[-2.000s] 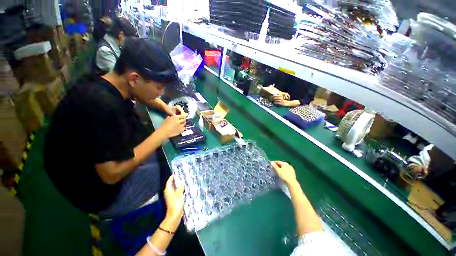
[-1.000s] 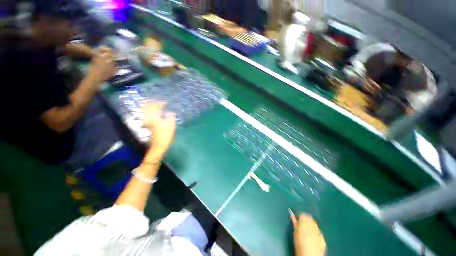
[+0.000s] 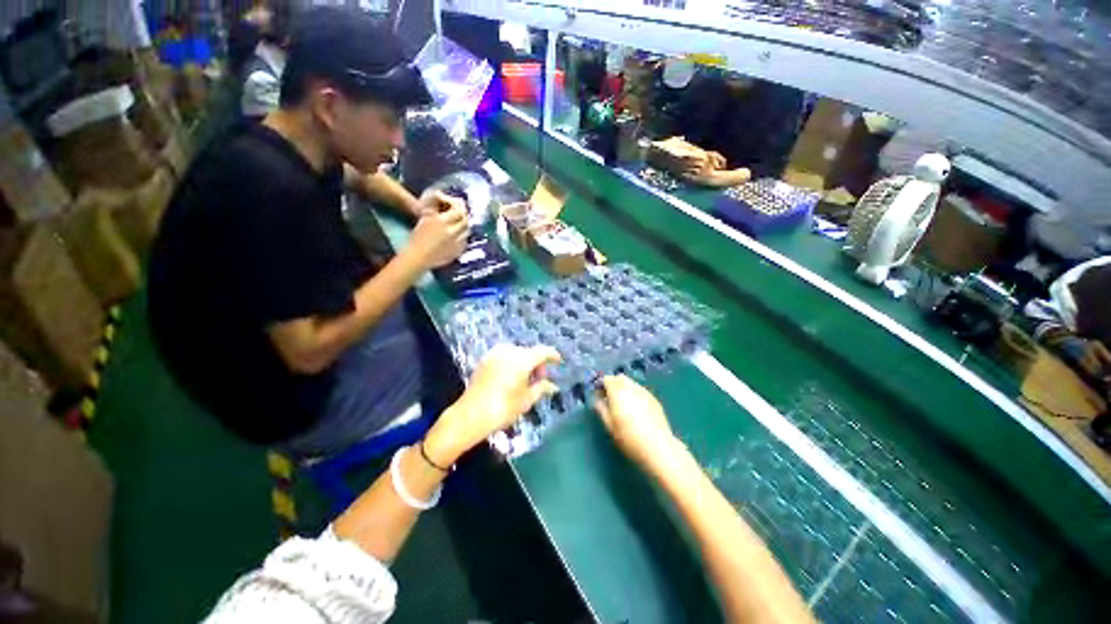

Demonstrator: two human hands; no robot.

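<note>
A clear blister tray [image 3: 597,317] with rows of round pockets lies on the green bench [image 3: 585,512]; dark pieces show in its pockets. My left hand [image 3: 509,380] is over the tray's near left part, fingers bent and apart. My right hand [image 3: 627,412] is at the tray's near edge with its fingertips together; whether it holds a thin tool or a small piece is too blurred to tell. A second clear tray [image 3: 841,488] lies on the bench to the right, across the white line.
A person in black [image 3: 256,268] sits at the left, working at the bench. Small open cardboard boxes [image 3: 558,248] and a black box [image 3: 475,268] stand beyond the tray. A white fan [image 3: 895,219] and a blue tray [image 3: 765,205] stand across the belt. Stacked clear trays fill the shelf [image 3: 780,55].
The view has swung back left. My right hand has moved from the bench at the right to the dark-filled tray, close to my left hand. Two seconds ago both hands held this tray raised.
</note>
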